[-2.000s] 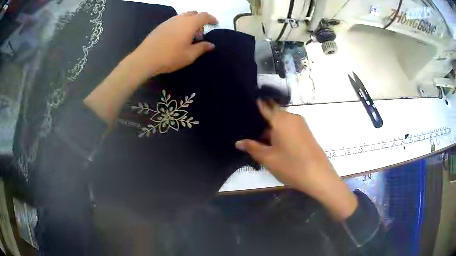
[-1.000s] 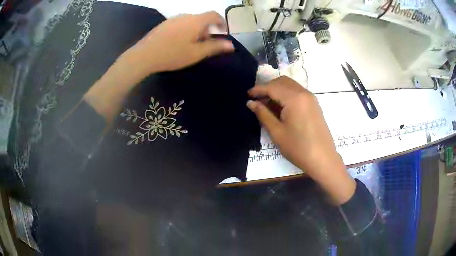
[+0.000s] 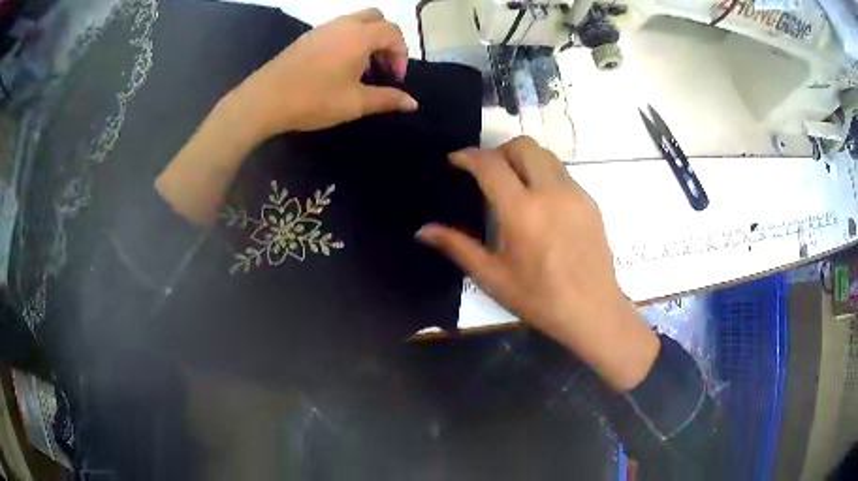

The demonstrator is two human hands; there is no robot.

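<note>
A black garment panel [image 3: 376,207] with a pale gold embroidered flower and a scalloped border lies over the left of the table and hangs down at the front. My left hand [image 3: 329,75] is at its upper edge, thumb and fingers closed on the dark cloth. My right hand [image 3: 536,235] rests over the panel's right edge, thumb and index finger apart, the other fingers curled. Whether its hidden fingers hold cloth cannot be seen. The presser foot and needle area [image 3: 508,85] is just right of the panel's upper edge.
The cream-white sewing machine [image 3: 715,85] stands at the upper right. Black thread snips [image 3: 675,160] lie on the white table right of my right hand. A printed ruler [image 3: 724,240] runs along the table's front edge. A blue basket [image 3: 753,357] is below at the right.
My right thumb and index finger have spread apart over the cloth. My left hand has shifted slightly left. The panel's upper right corner now lies flatter, and the whitish patch beside it is no longer visible.
</note>
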